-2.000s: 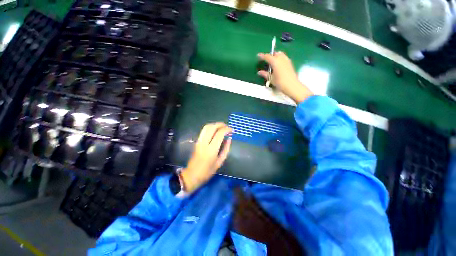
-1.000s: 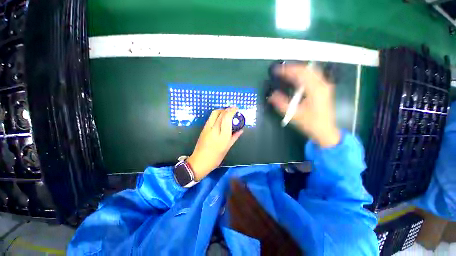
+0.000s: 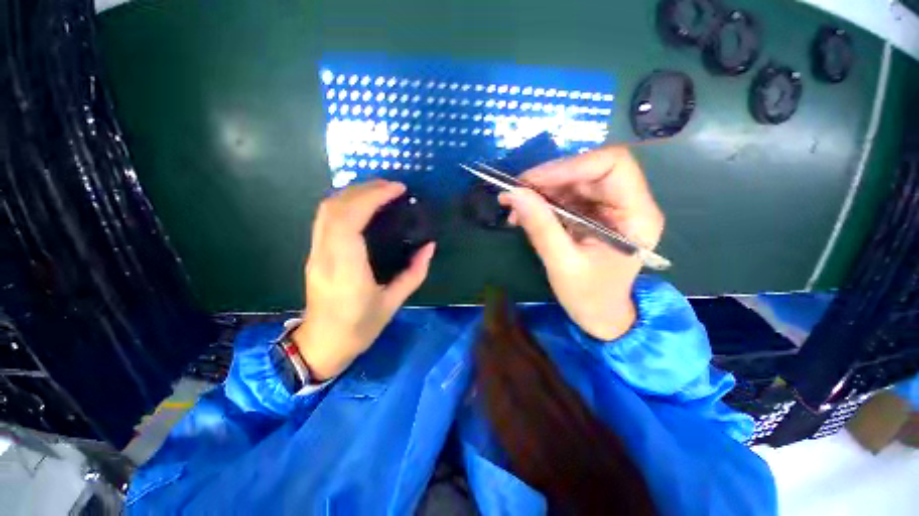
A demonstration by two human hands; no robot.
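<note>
My left hand (image 3: 348, 272) holds a round black part (image 3: 399, 234) between thumb and fingers, just below the blue sheet; one small white spot shows on it. My right hand (image 3: 589, 237) holds silver tweezers (image 3: 574, 216), their tips pointing left over the sheet's lower edge. Another dark round part (image 3: 488, 205) lies beside my right fingertips, partly hidden; I cannot tell if they touch it. The blue sheet (image 3: 469, 91) lies flat on the green bench with rows of white dots, glaring in places and bare near its lower middle.
Several round black parts (image 3: 662, 104) lie on the green bench (image 3: 746, 217) at the upper right. Glossy black trays (image 3: 71, 202) stand at the left, and more black trays (image 3: 867, 282) at the right. A brown ponytail (image 3: 549, 413) hangs in front of the bench edge.
The view has moved closer to the bench. My right hand has come from the right side to the sheet with the tweezers. My left hand still holds a black part, now below the sheet.
</note>
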